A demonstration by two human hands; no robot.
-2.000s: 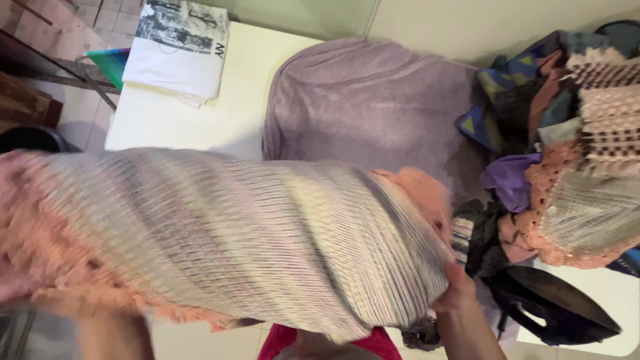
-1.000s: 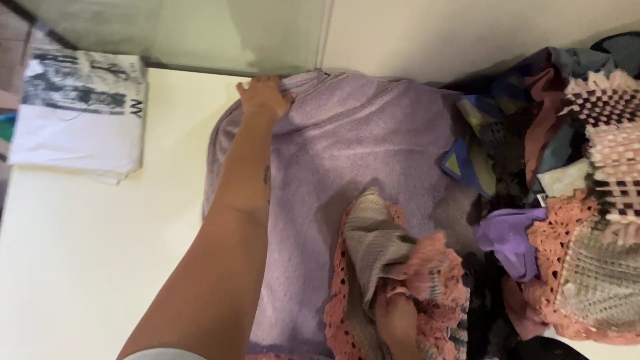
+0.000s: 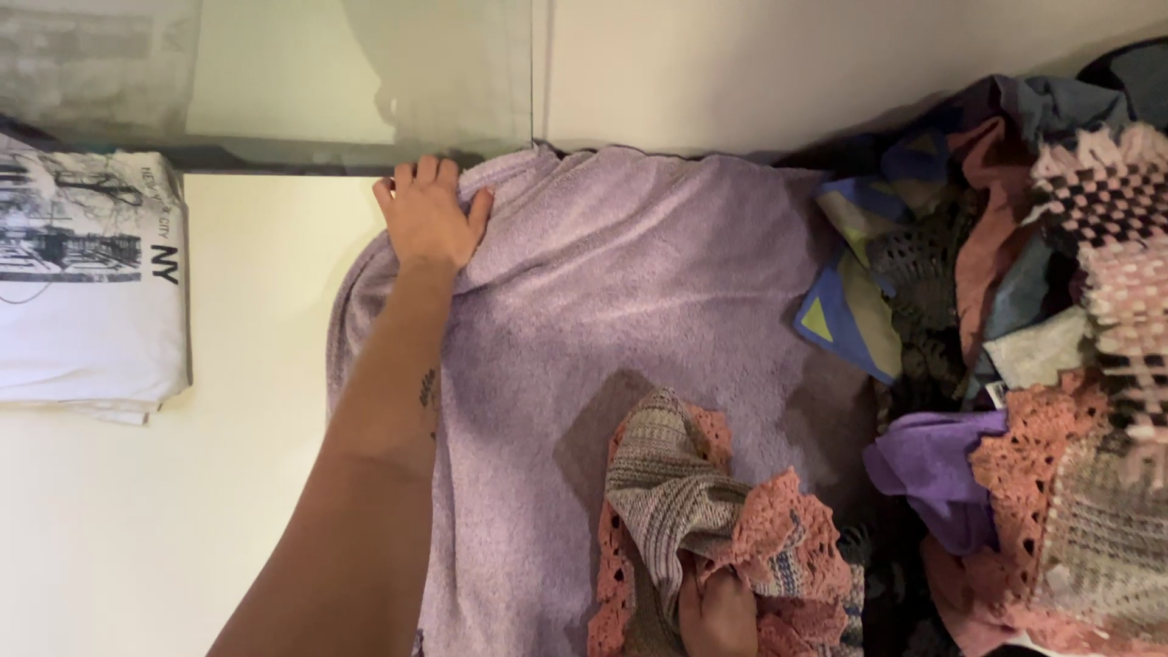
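Note:
A lavender plush cloth (image 3: 566, 365) lies over the white table, its far edge against the wall and creased. My left hand (image 3: 433, 214) presses on its far left corner, fingers spread and holding nothing. At the bottom centre my right hand (image 3: 718, 611) grips a bunched knitted cloth (image 3: 671, 474), striped in grey and beige with a coral crochet border. That bundle rests on or just above the lavender cloth; folds cover part of the right fingers.
A folded white printed cloth (image 3: 91, 347) lies on the white table (image 3: 265, 274) at left. Glass (image 3: 365, 82) stands along the back edge. At right is a heap with a purple cloth (image 3: 944, 465), a woven fringed cloth (image 3: 1118, 274) and a patterned scarf (image 3: 849, 319).
The knitted cloth was stretched between both hands and is now bunched in my right hand. My left hand has let go of it and moved to the lavender cloth's far corner.

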